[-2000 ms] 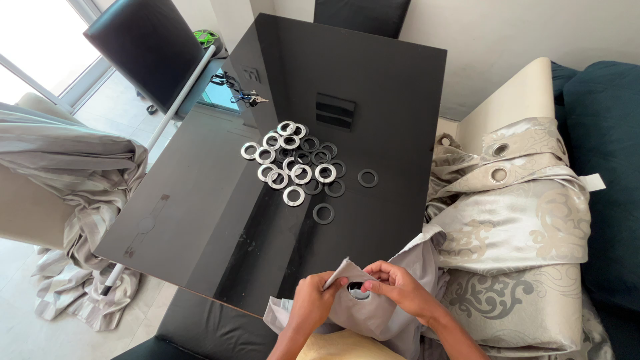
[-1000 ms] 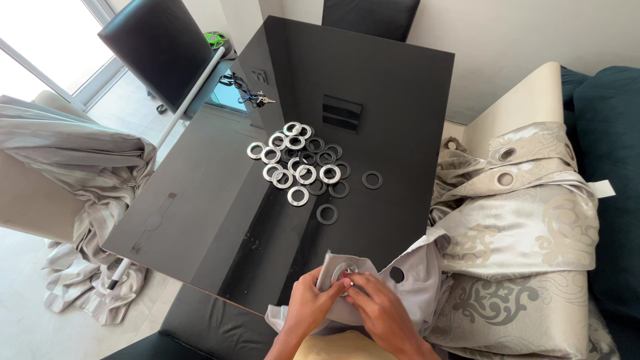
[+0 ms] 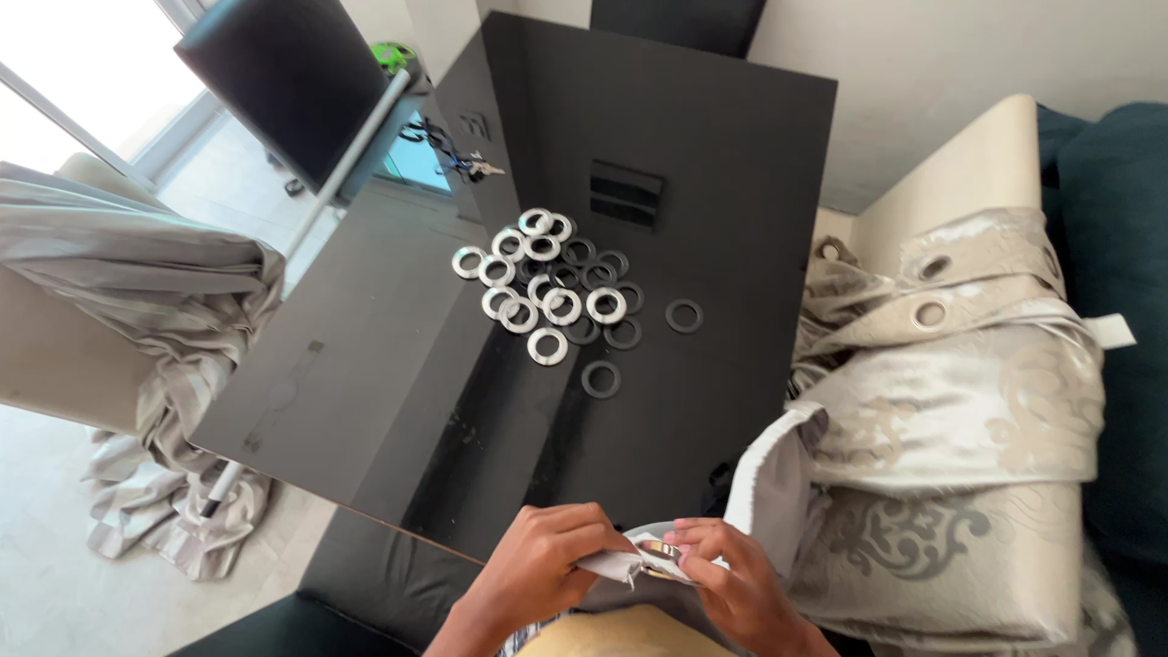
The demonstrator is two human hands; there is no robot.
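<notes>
My left hand (image 3: 561,552) pinches the edge of a light grey curtain fabric (image 3: 762,479) just past the table's near edge. My right hand (image 3: 725,557) grips the same fabric together with a shiny metal eyelet ring (image 3: 662,549), which sits between the two hands at the cloth. Several silver eyelet rings (image 3: 547,347) lie in an overlapping cluster on the glossy black table (image 3: 721,137). Dark rings (image 3: 684,316) lie beside and partly among them, with one dark ring (image 3: 601,380) nearest to me.
Keys (image 3: 479,167) lie at the table's far left. Patterned curtain with eyelets (image 3: 949,401) is draped over a beige chair (image 3: 967,173) at right. Grey curtain (image 3: 137,265) hangs over a chair at left, near a white pole (image 3: 347,169). A black seat (image 3: 383,570) adjoins the near table edge.
Both hands have shifted on the fabric. The ring now shows edge-on between them, and the dark hole seen in the cloth a second ago is no longer plainly visible.
</notes>
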